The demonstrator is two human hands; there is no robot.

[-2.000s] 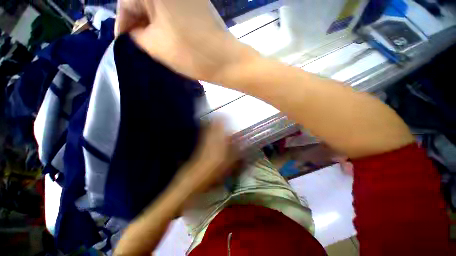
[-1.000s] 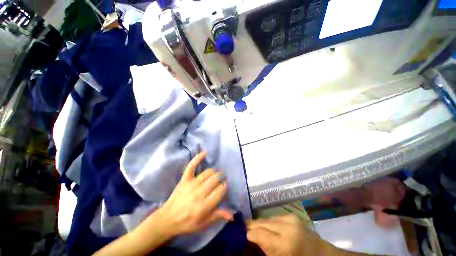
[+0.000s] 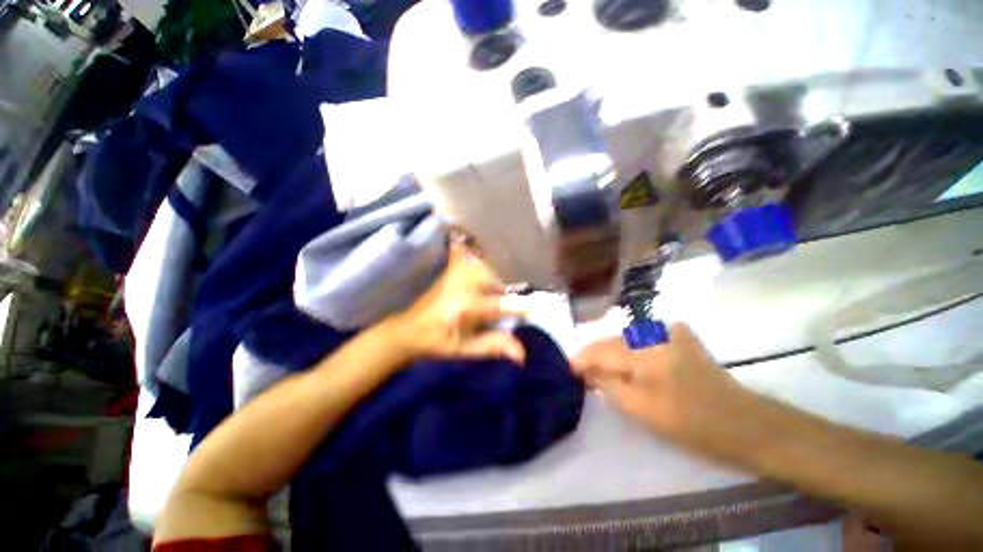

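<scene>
A navy garment (image 3: 474,415) lies bunched on the white machine bed below the sewing head, with its pale grey-blue inner side (image 3: 367,264) folded up at the left. My left hand (image 3: 464,313) lies on the cloth left of the needle area, its fingers bent over the fabric. My right hand (image 3: 647,383) pinches the garment's right edge close under the head. The white sewing machine head (image 3: 474,140) hangs over both hands. The presser foot and needle are hidden or blurred.
A blue tension knob (image 3: 751,231) and a smaller blue knob (image 3: 646,333) stick out above my right hand. A ruler tape (image 3: 647,521) runs along the table's front edge. Heaped navy cloth (image 3: 259,113) and a white piece (image 3: 361,151) lie at the left.
The view has moved closer to the machine head. Both hands have moved up from the table's front edge to near the needle area. The navy side now covers the front part of the cloth.
</scene>
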